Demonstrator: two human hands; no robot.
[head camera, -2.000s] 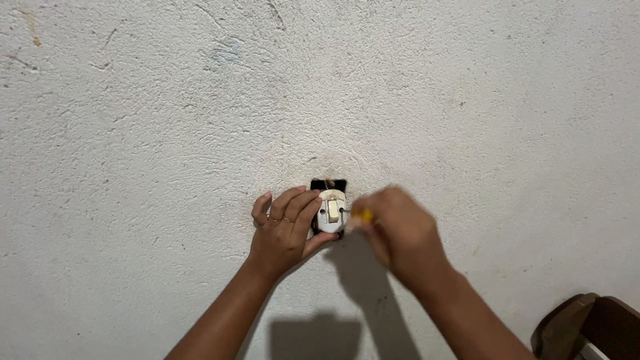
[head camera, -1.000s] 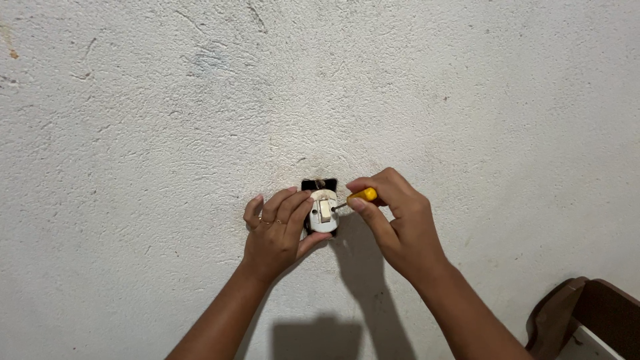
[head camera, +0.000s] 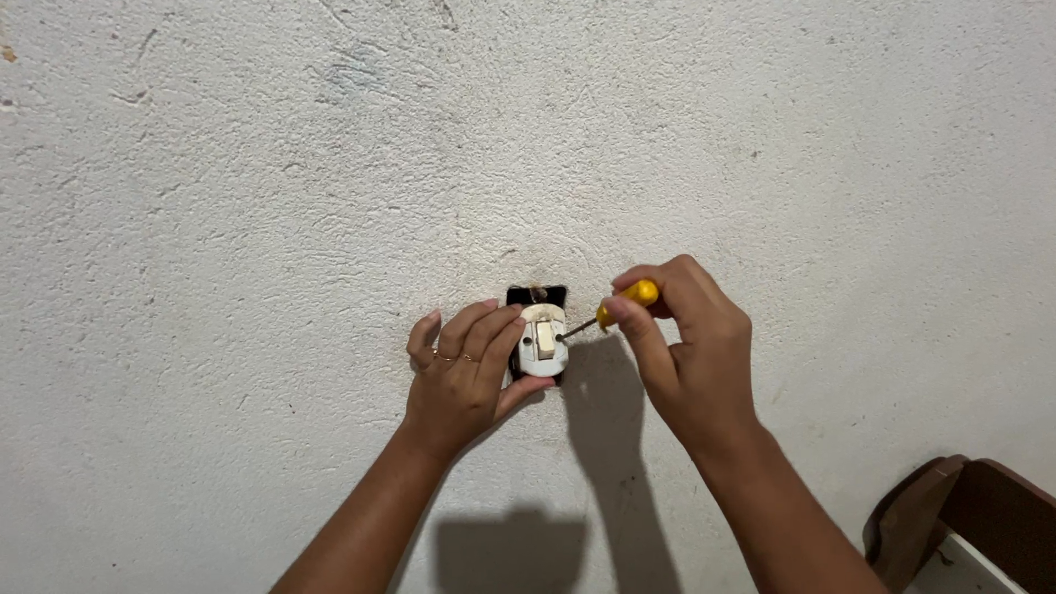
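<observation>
A white oval light switch (head camera: 545, 341) with a cream rocker sits over a dark rectangular wall box (head camera: 538, 294), which shows above it and at its lower edge. My left hand (head camera: 465, 371), with rings on its fingers, grips the switch by its left side, fingertips at the upper left and thumb along the bottom. In my right hand (head camera: 691, 338) is a screwdriver with a yellow handle (head camera: 631, 302), held between thumb and fingers. Its thin shaft slants down to the left, and the tip meets the right screw hole of the switch. The back of the switch is hidden.
A rough white plaster wall (head camera: 330, 206) surrounds the switch. At the lower right stands a piece of dark brown furniture (head camera: 916, 511), perhaps wooden, with a pale surface inside its frame. Shadows of the arms and head fall on the wall below.
The right hand, blurred two seconds ago, is now sharp, and more of the yellow handle shows. My left hand stays on the switch.
</observation>
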